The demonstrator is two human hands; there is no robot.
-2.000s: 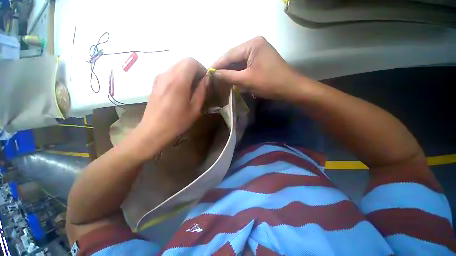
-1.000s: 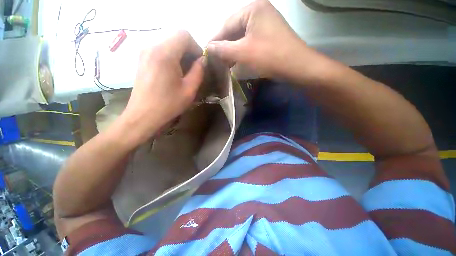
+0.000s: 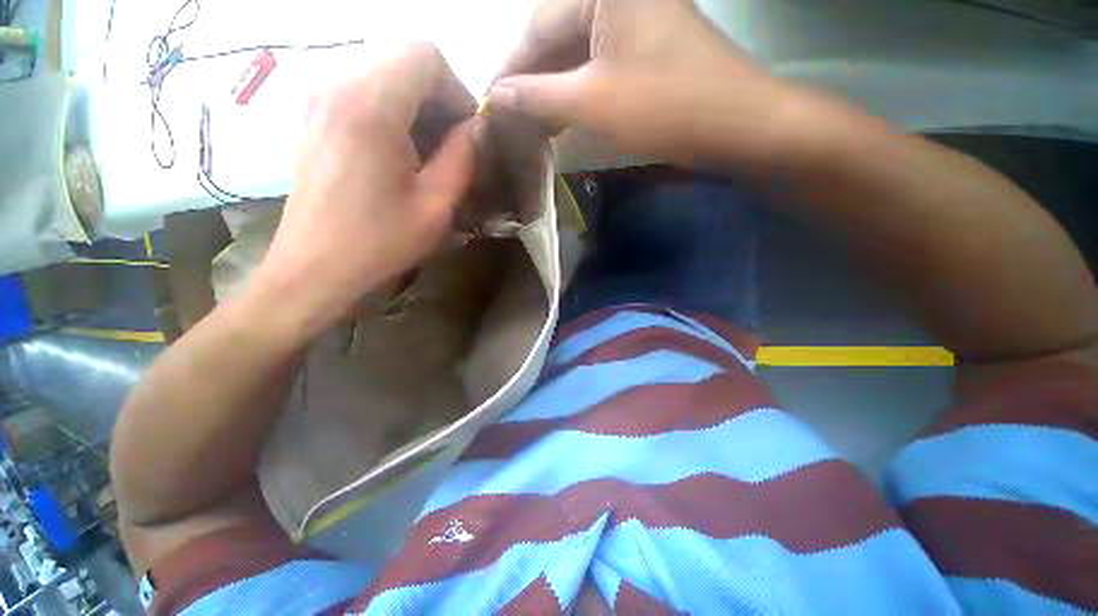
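Observation:
A beige-grey pouch (image 3: 361, 397) hangs open over my lap, its mouth gaping and its inside dark. Yellow trim shows along its lower edge. My left hand (image 3: 385, 169) and my right hand (image 3: 590, 84) meet at its upper corner, and both pinch a small yellow tip (image 3: 485, 106) between fingertips and thumbs. Whether a loose thread is there is too small to tell.
A red lighter-like stick (image 3: 254, 77), looped dark cord (image 3: 163, 72) and a slim dark-handled tool (image 3: 206, 138) lie on the white table (image 3: 289, 24). Beige pieces (image 3: 30, 181) hang at the left. A brown carton (image 3: 193, 253) stands below the table edge.
The table and its items have shifted up and left in view. Both hands sit higher in the picture and still pinch the yellow corner. The right forearm has swung slightly outward.

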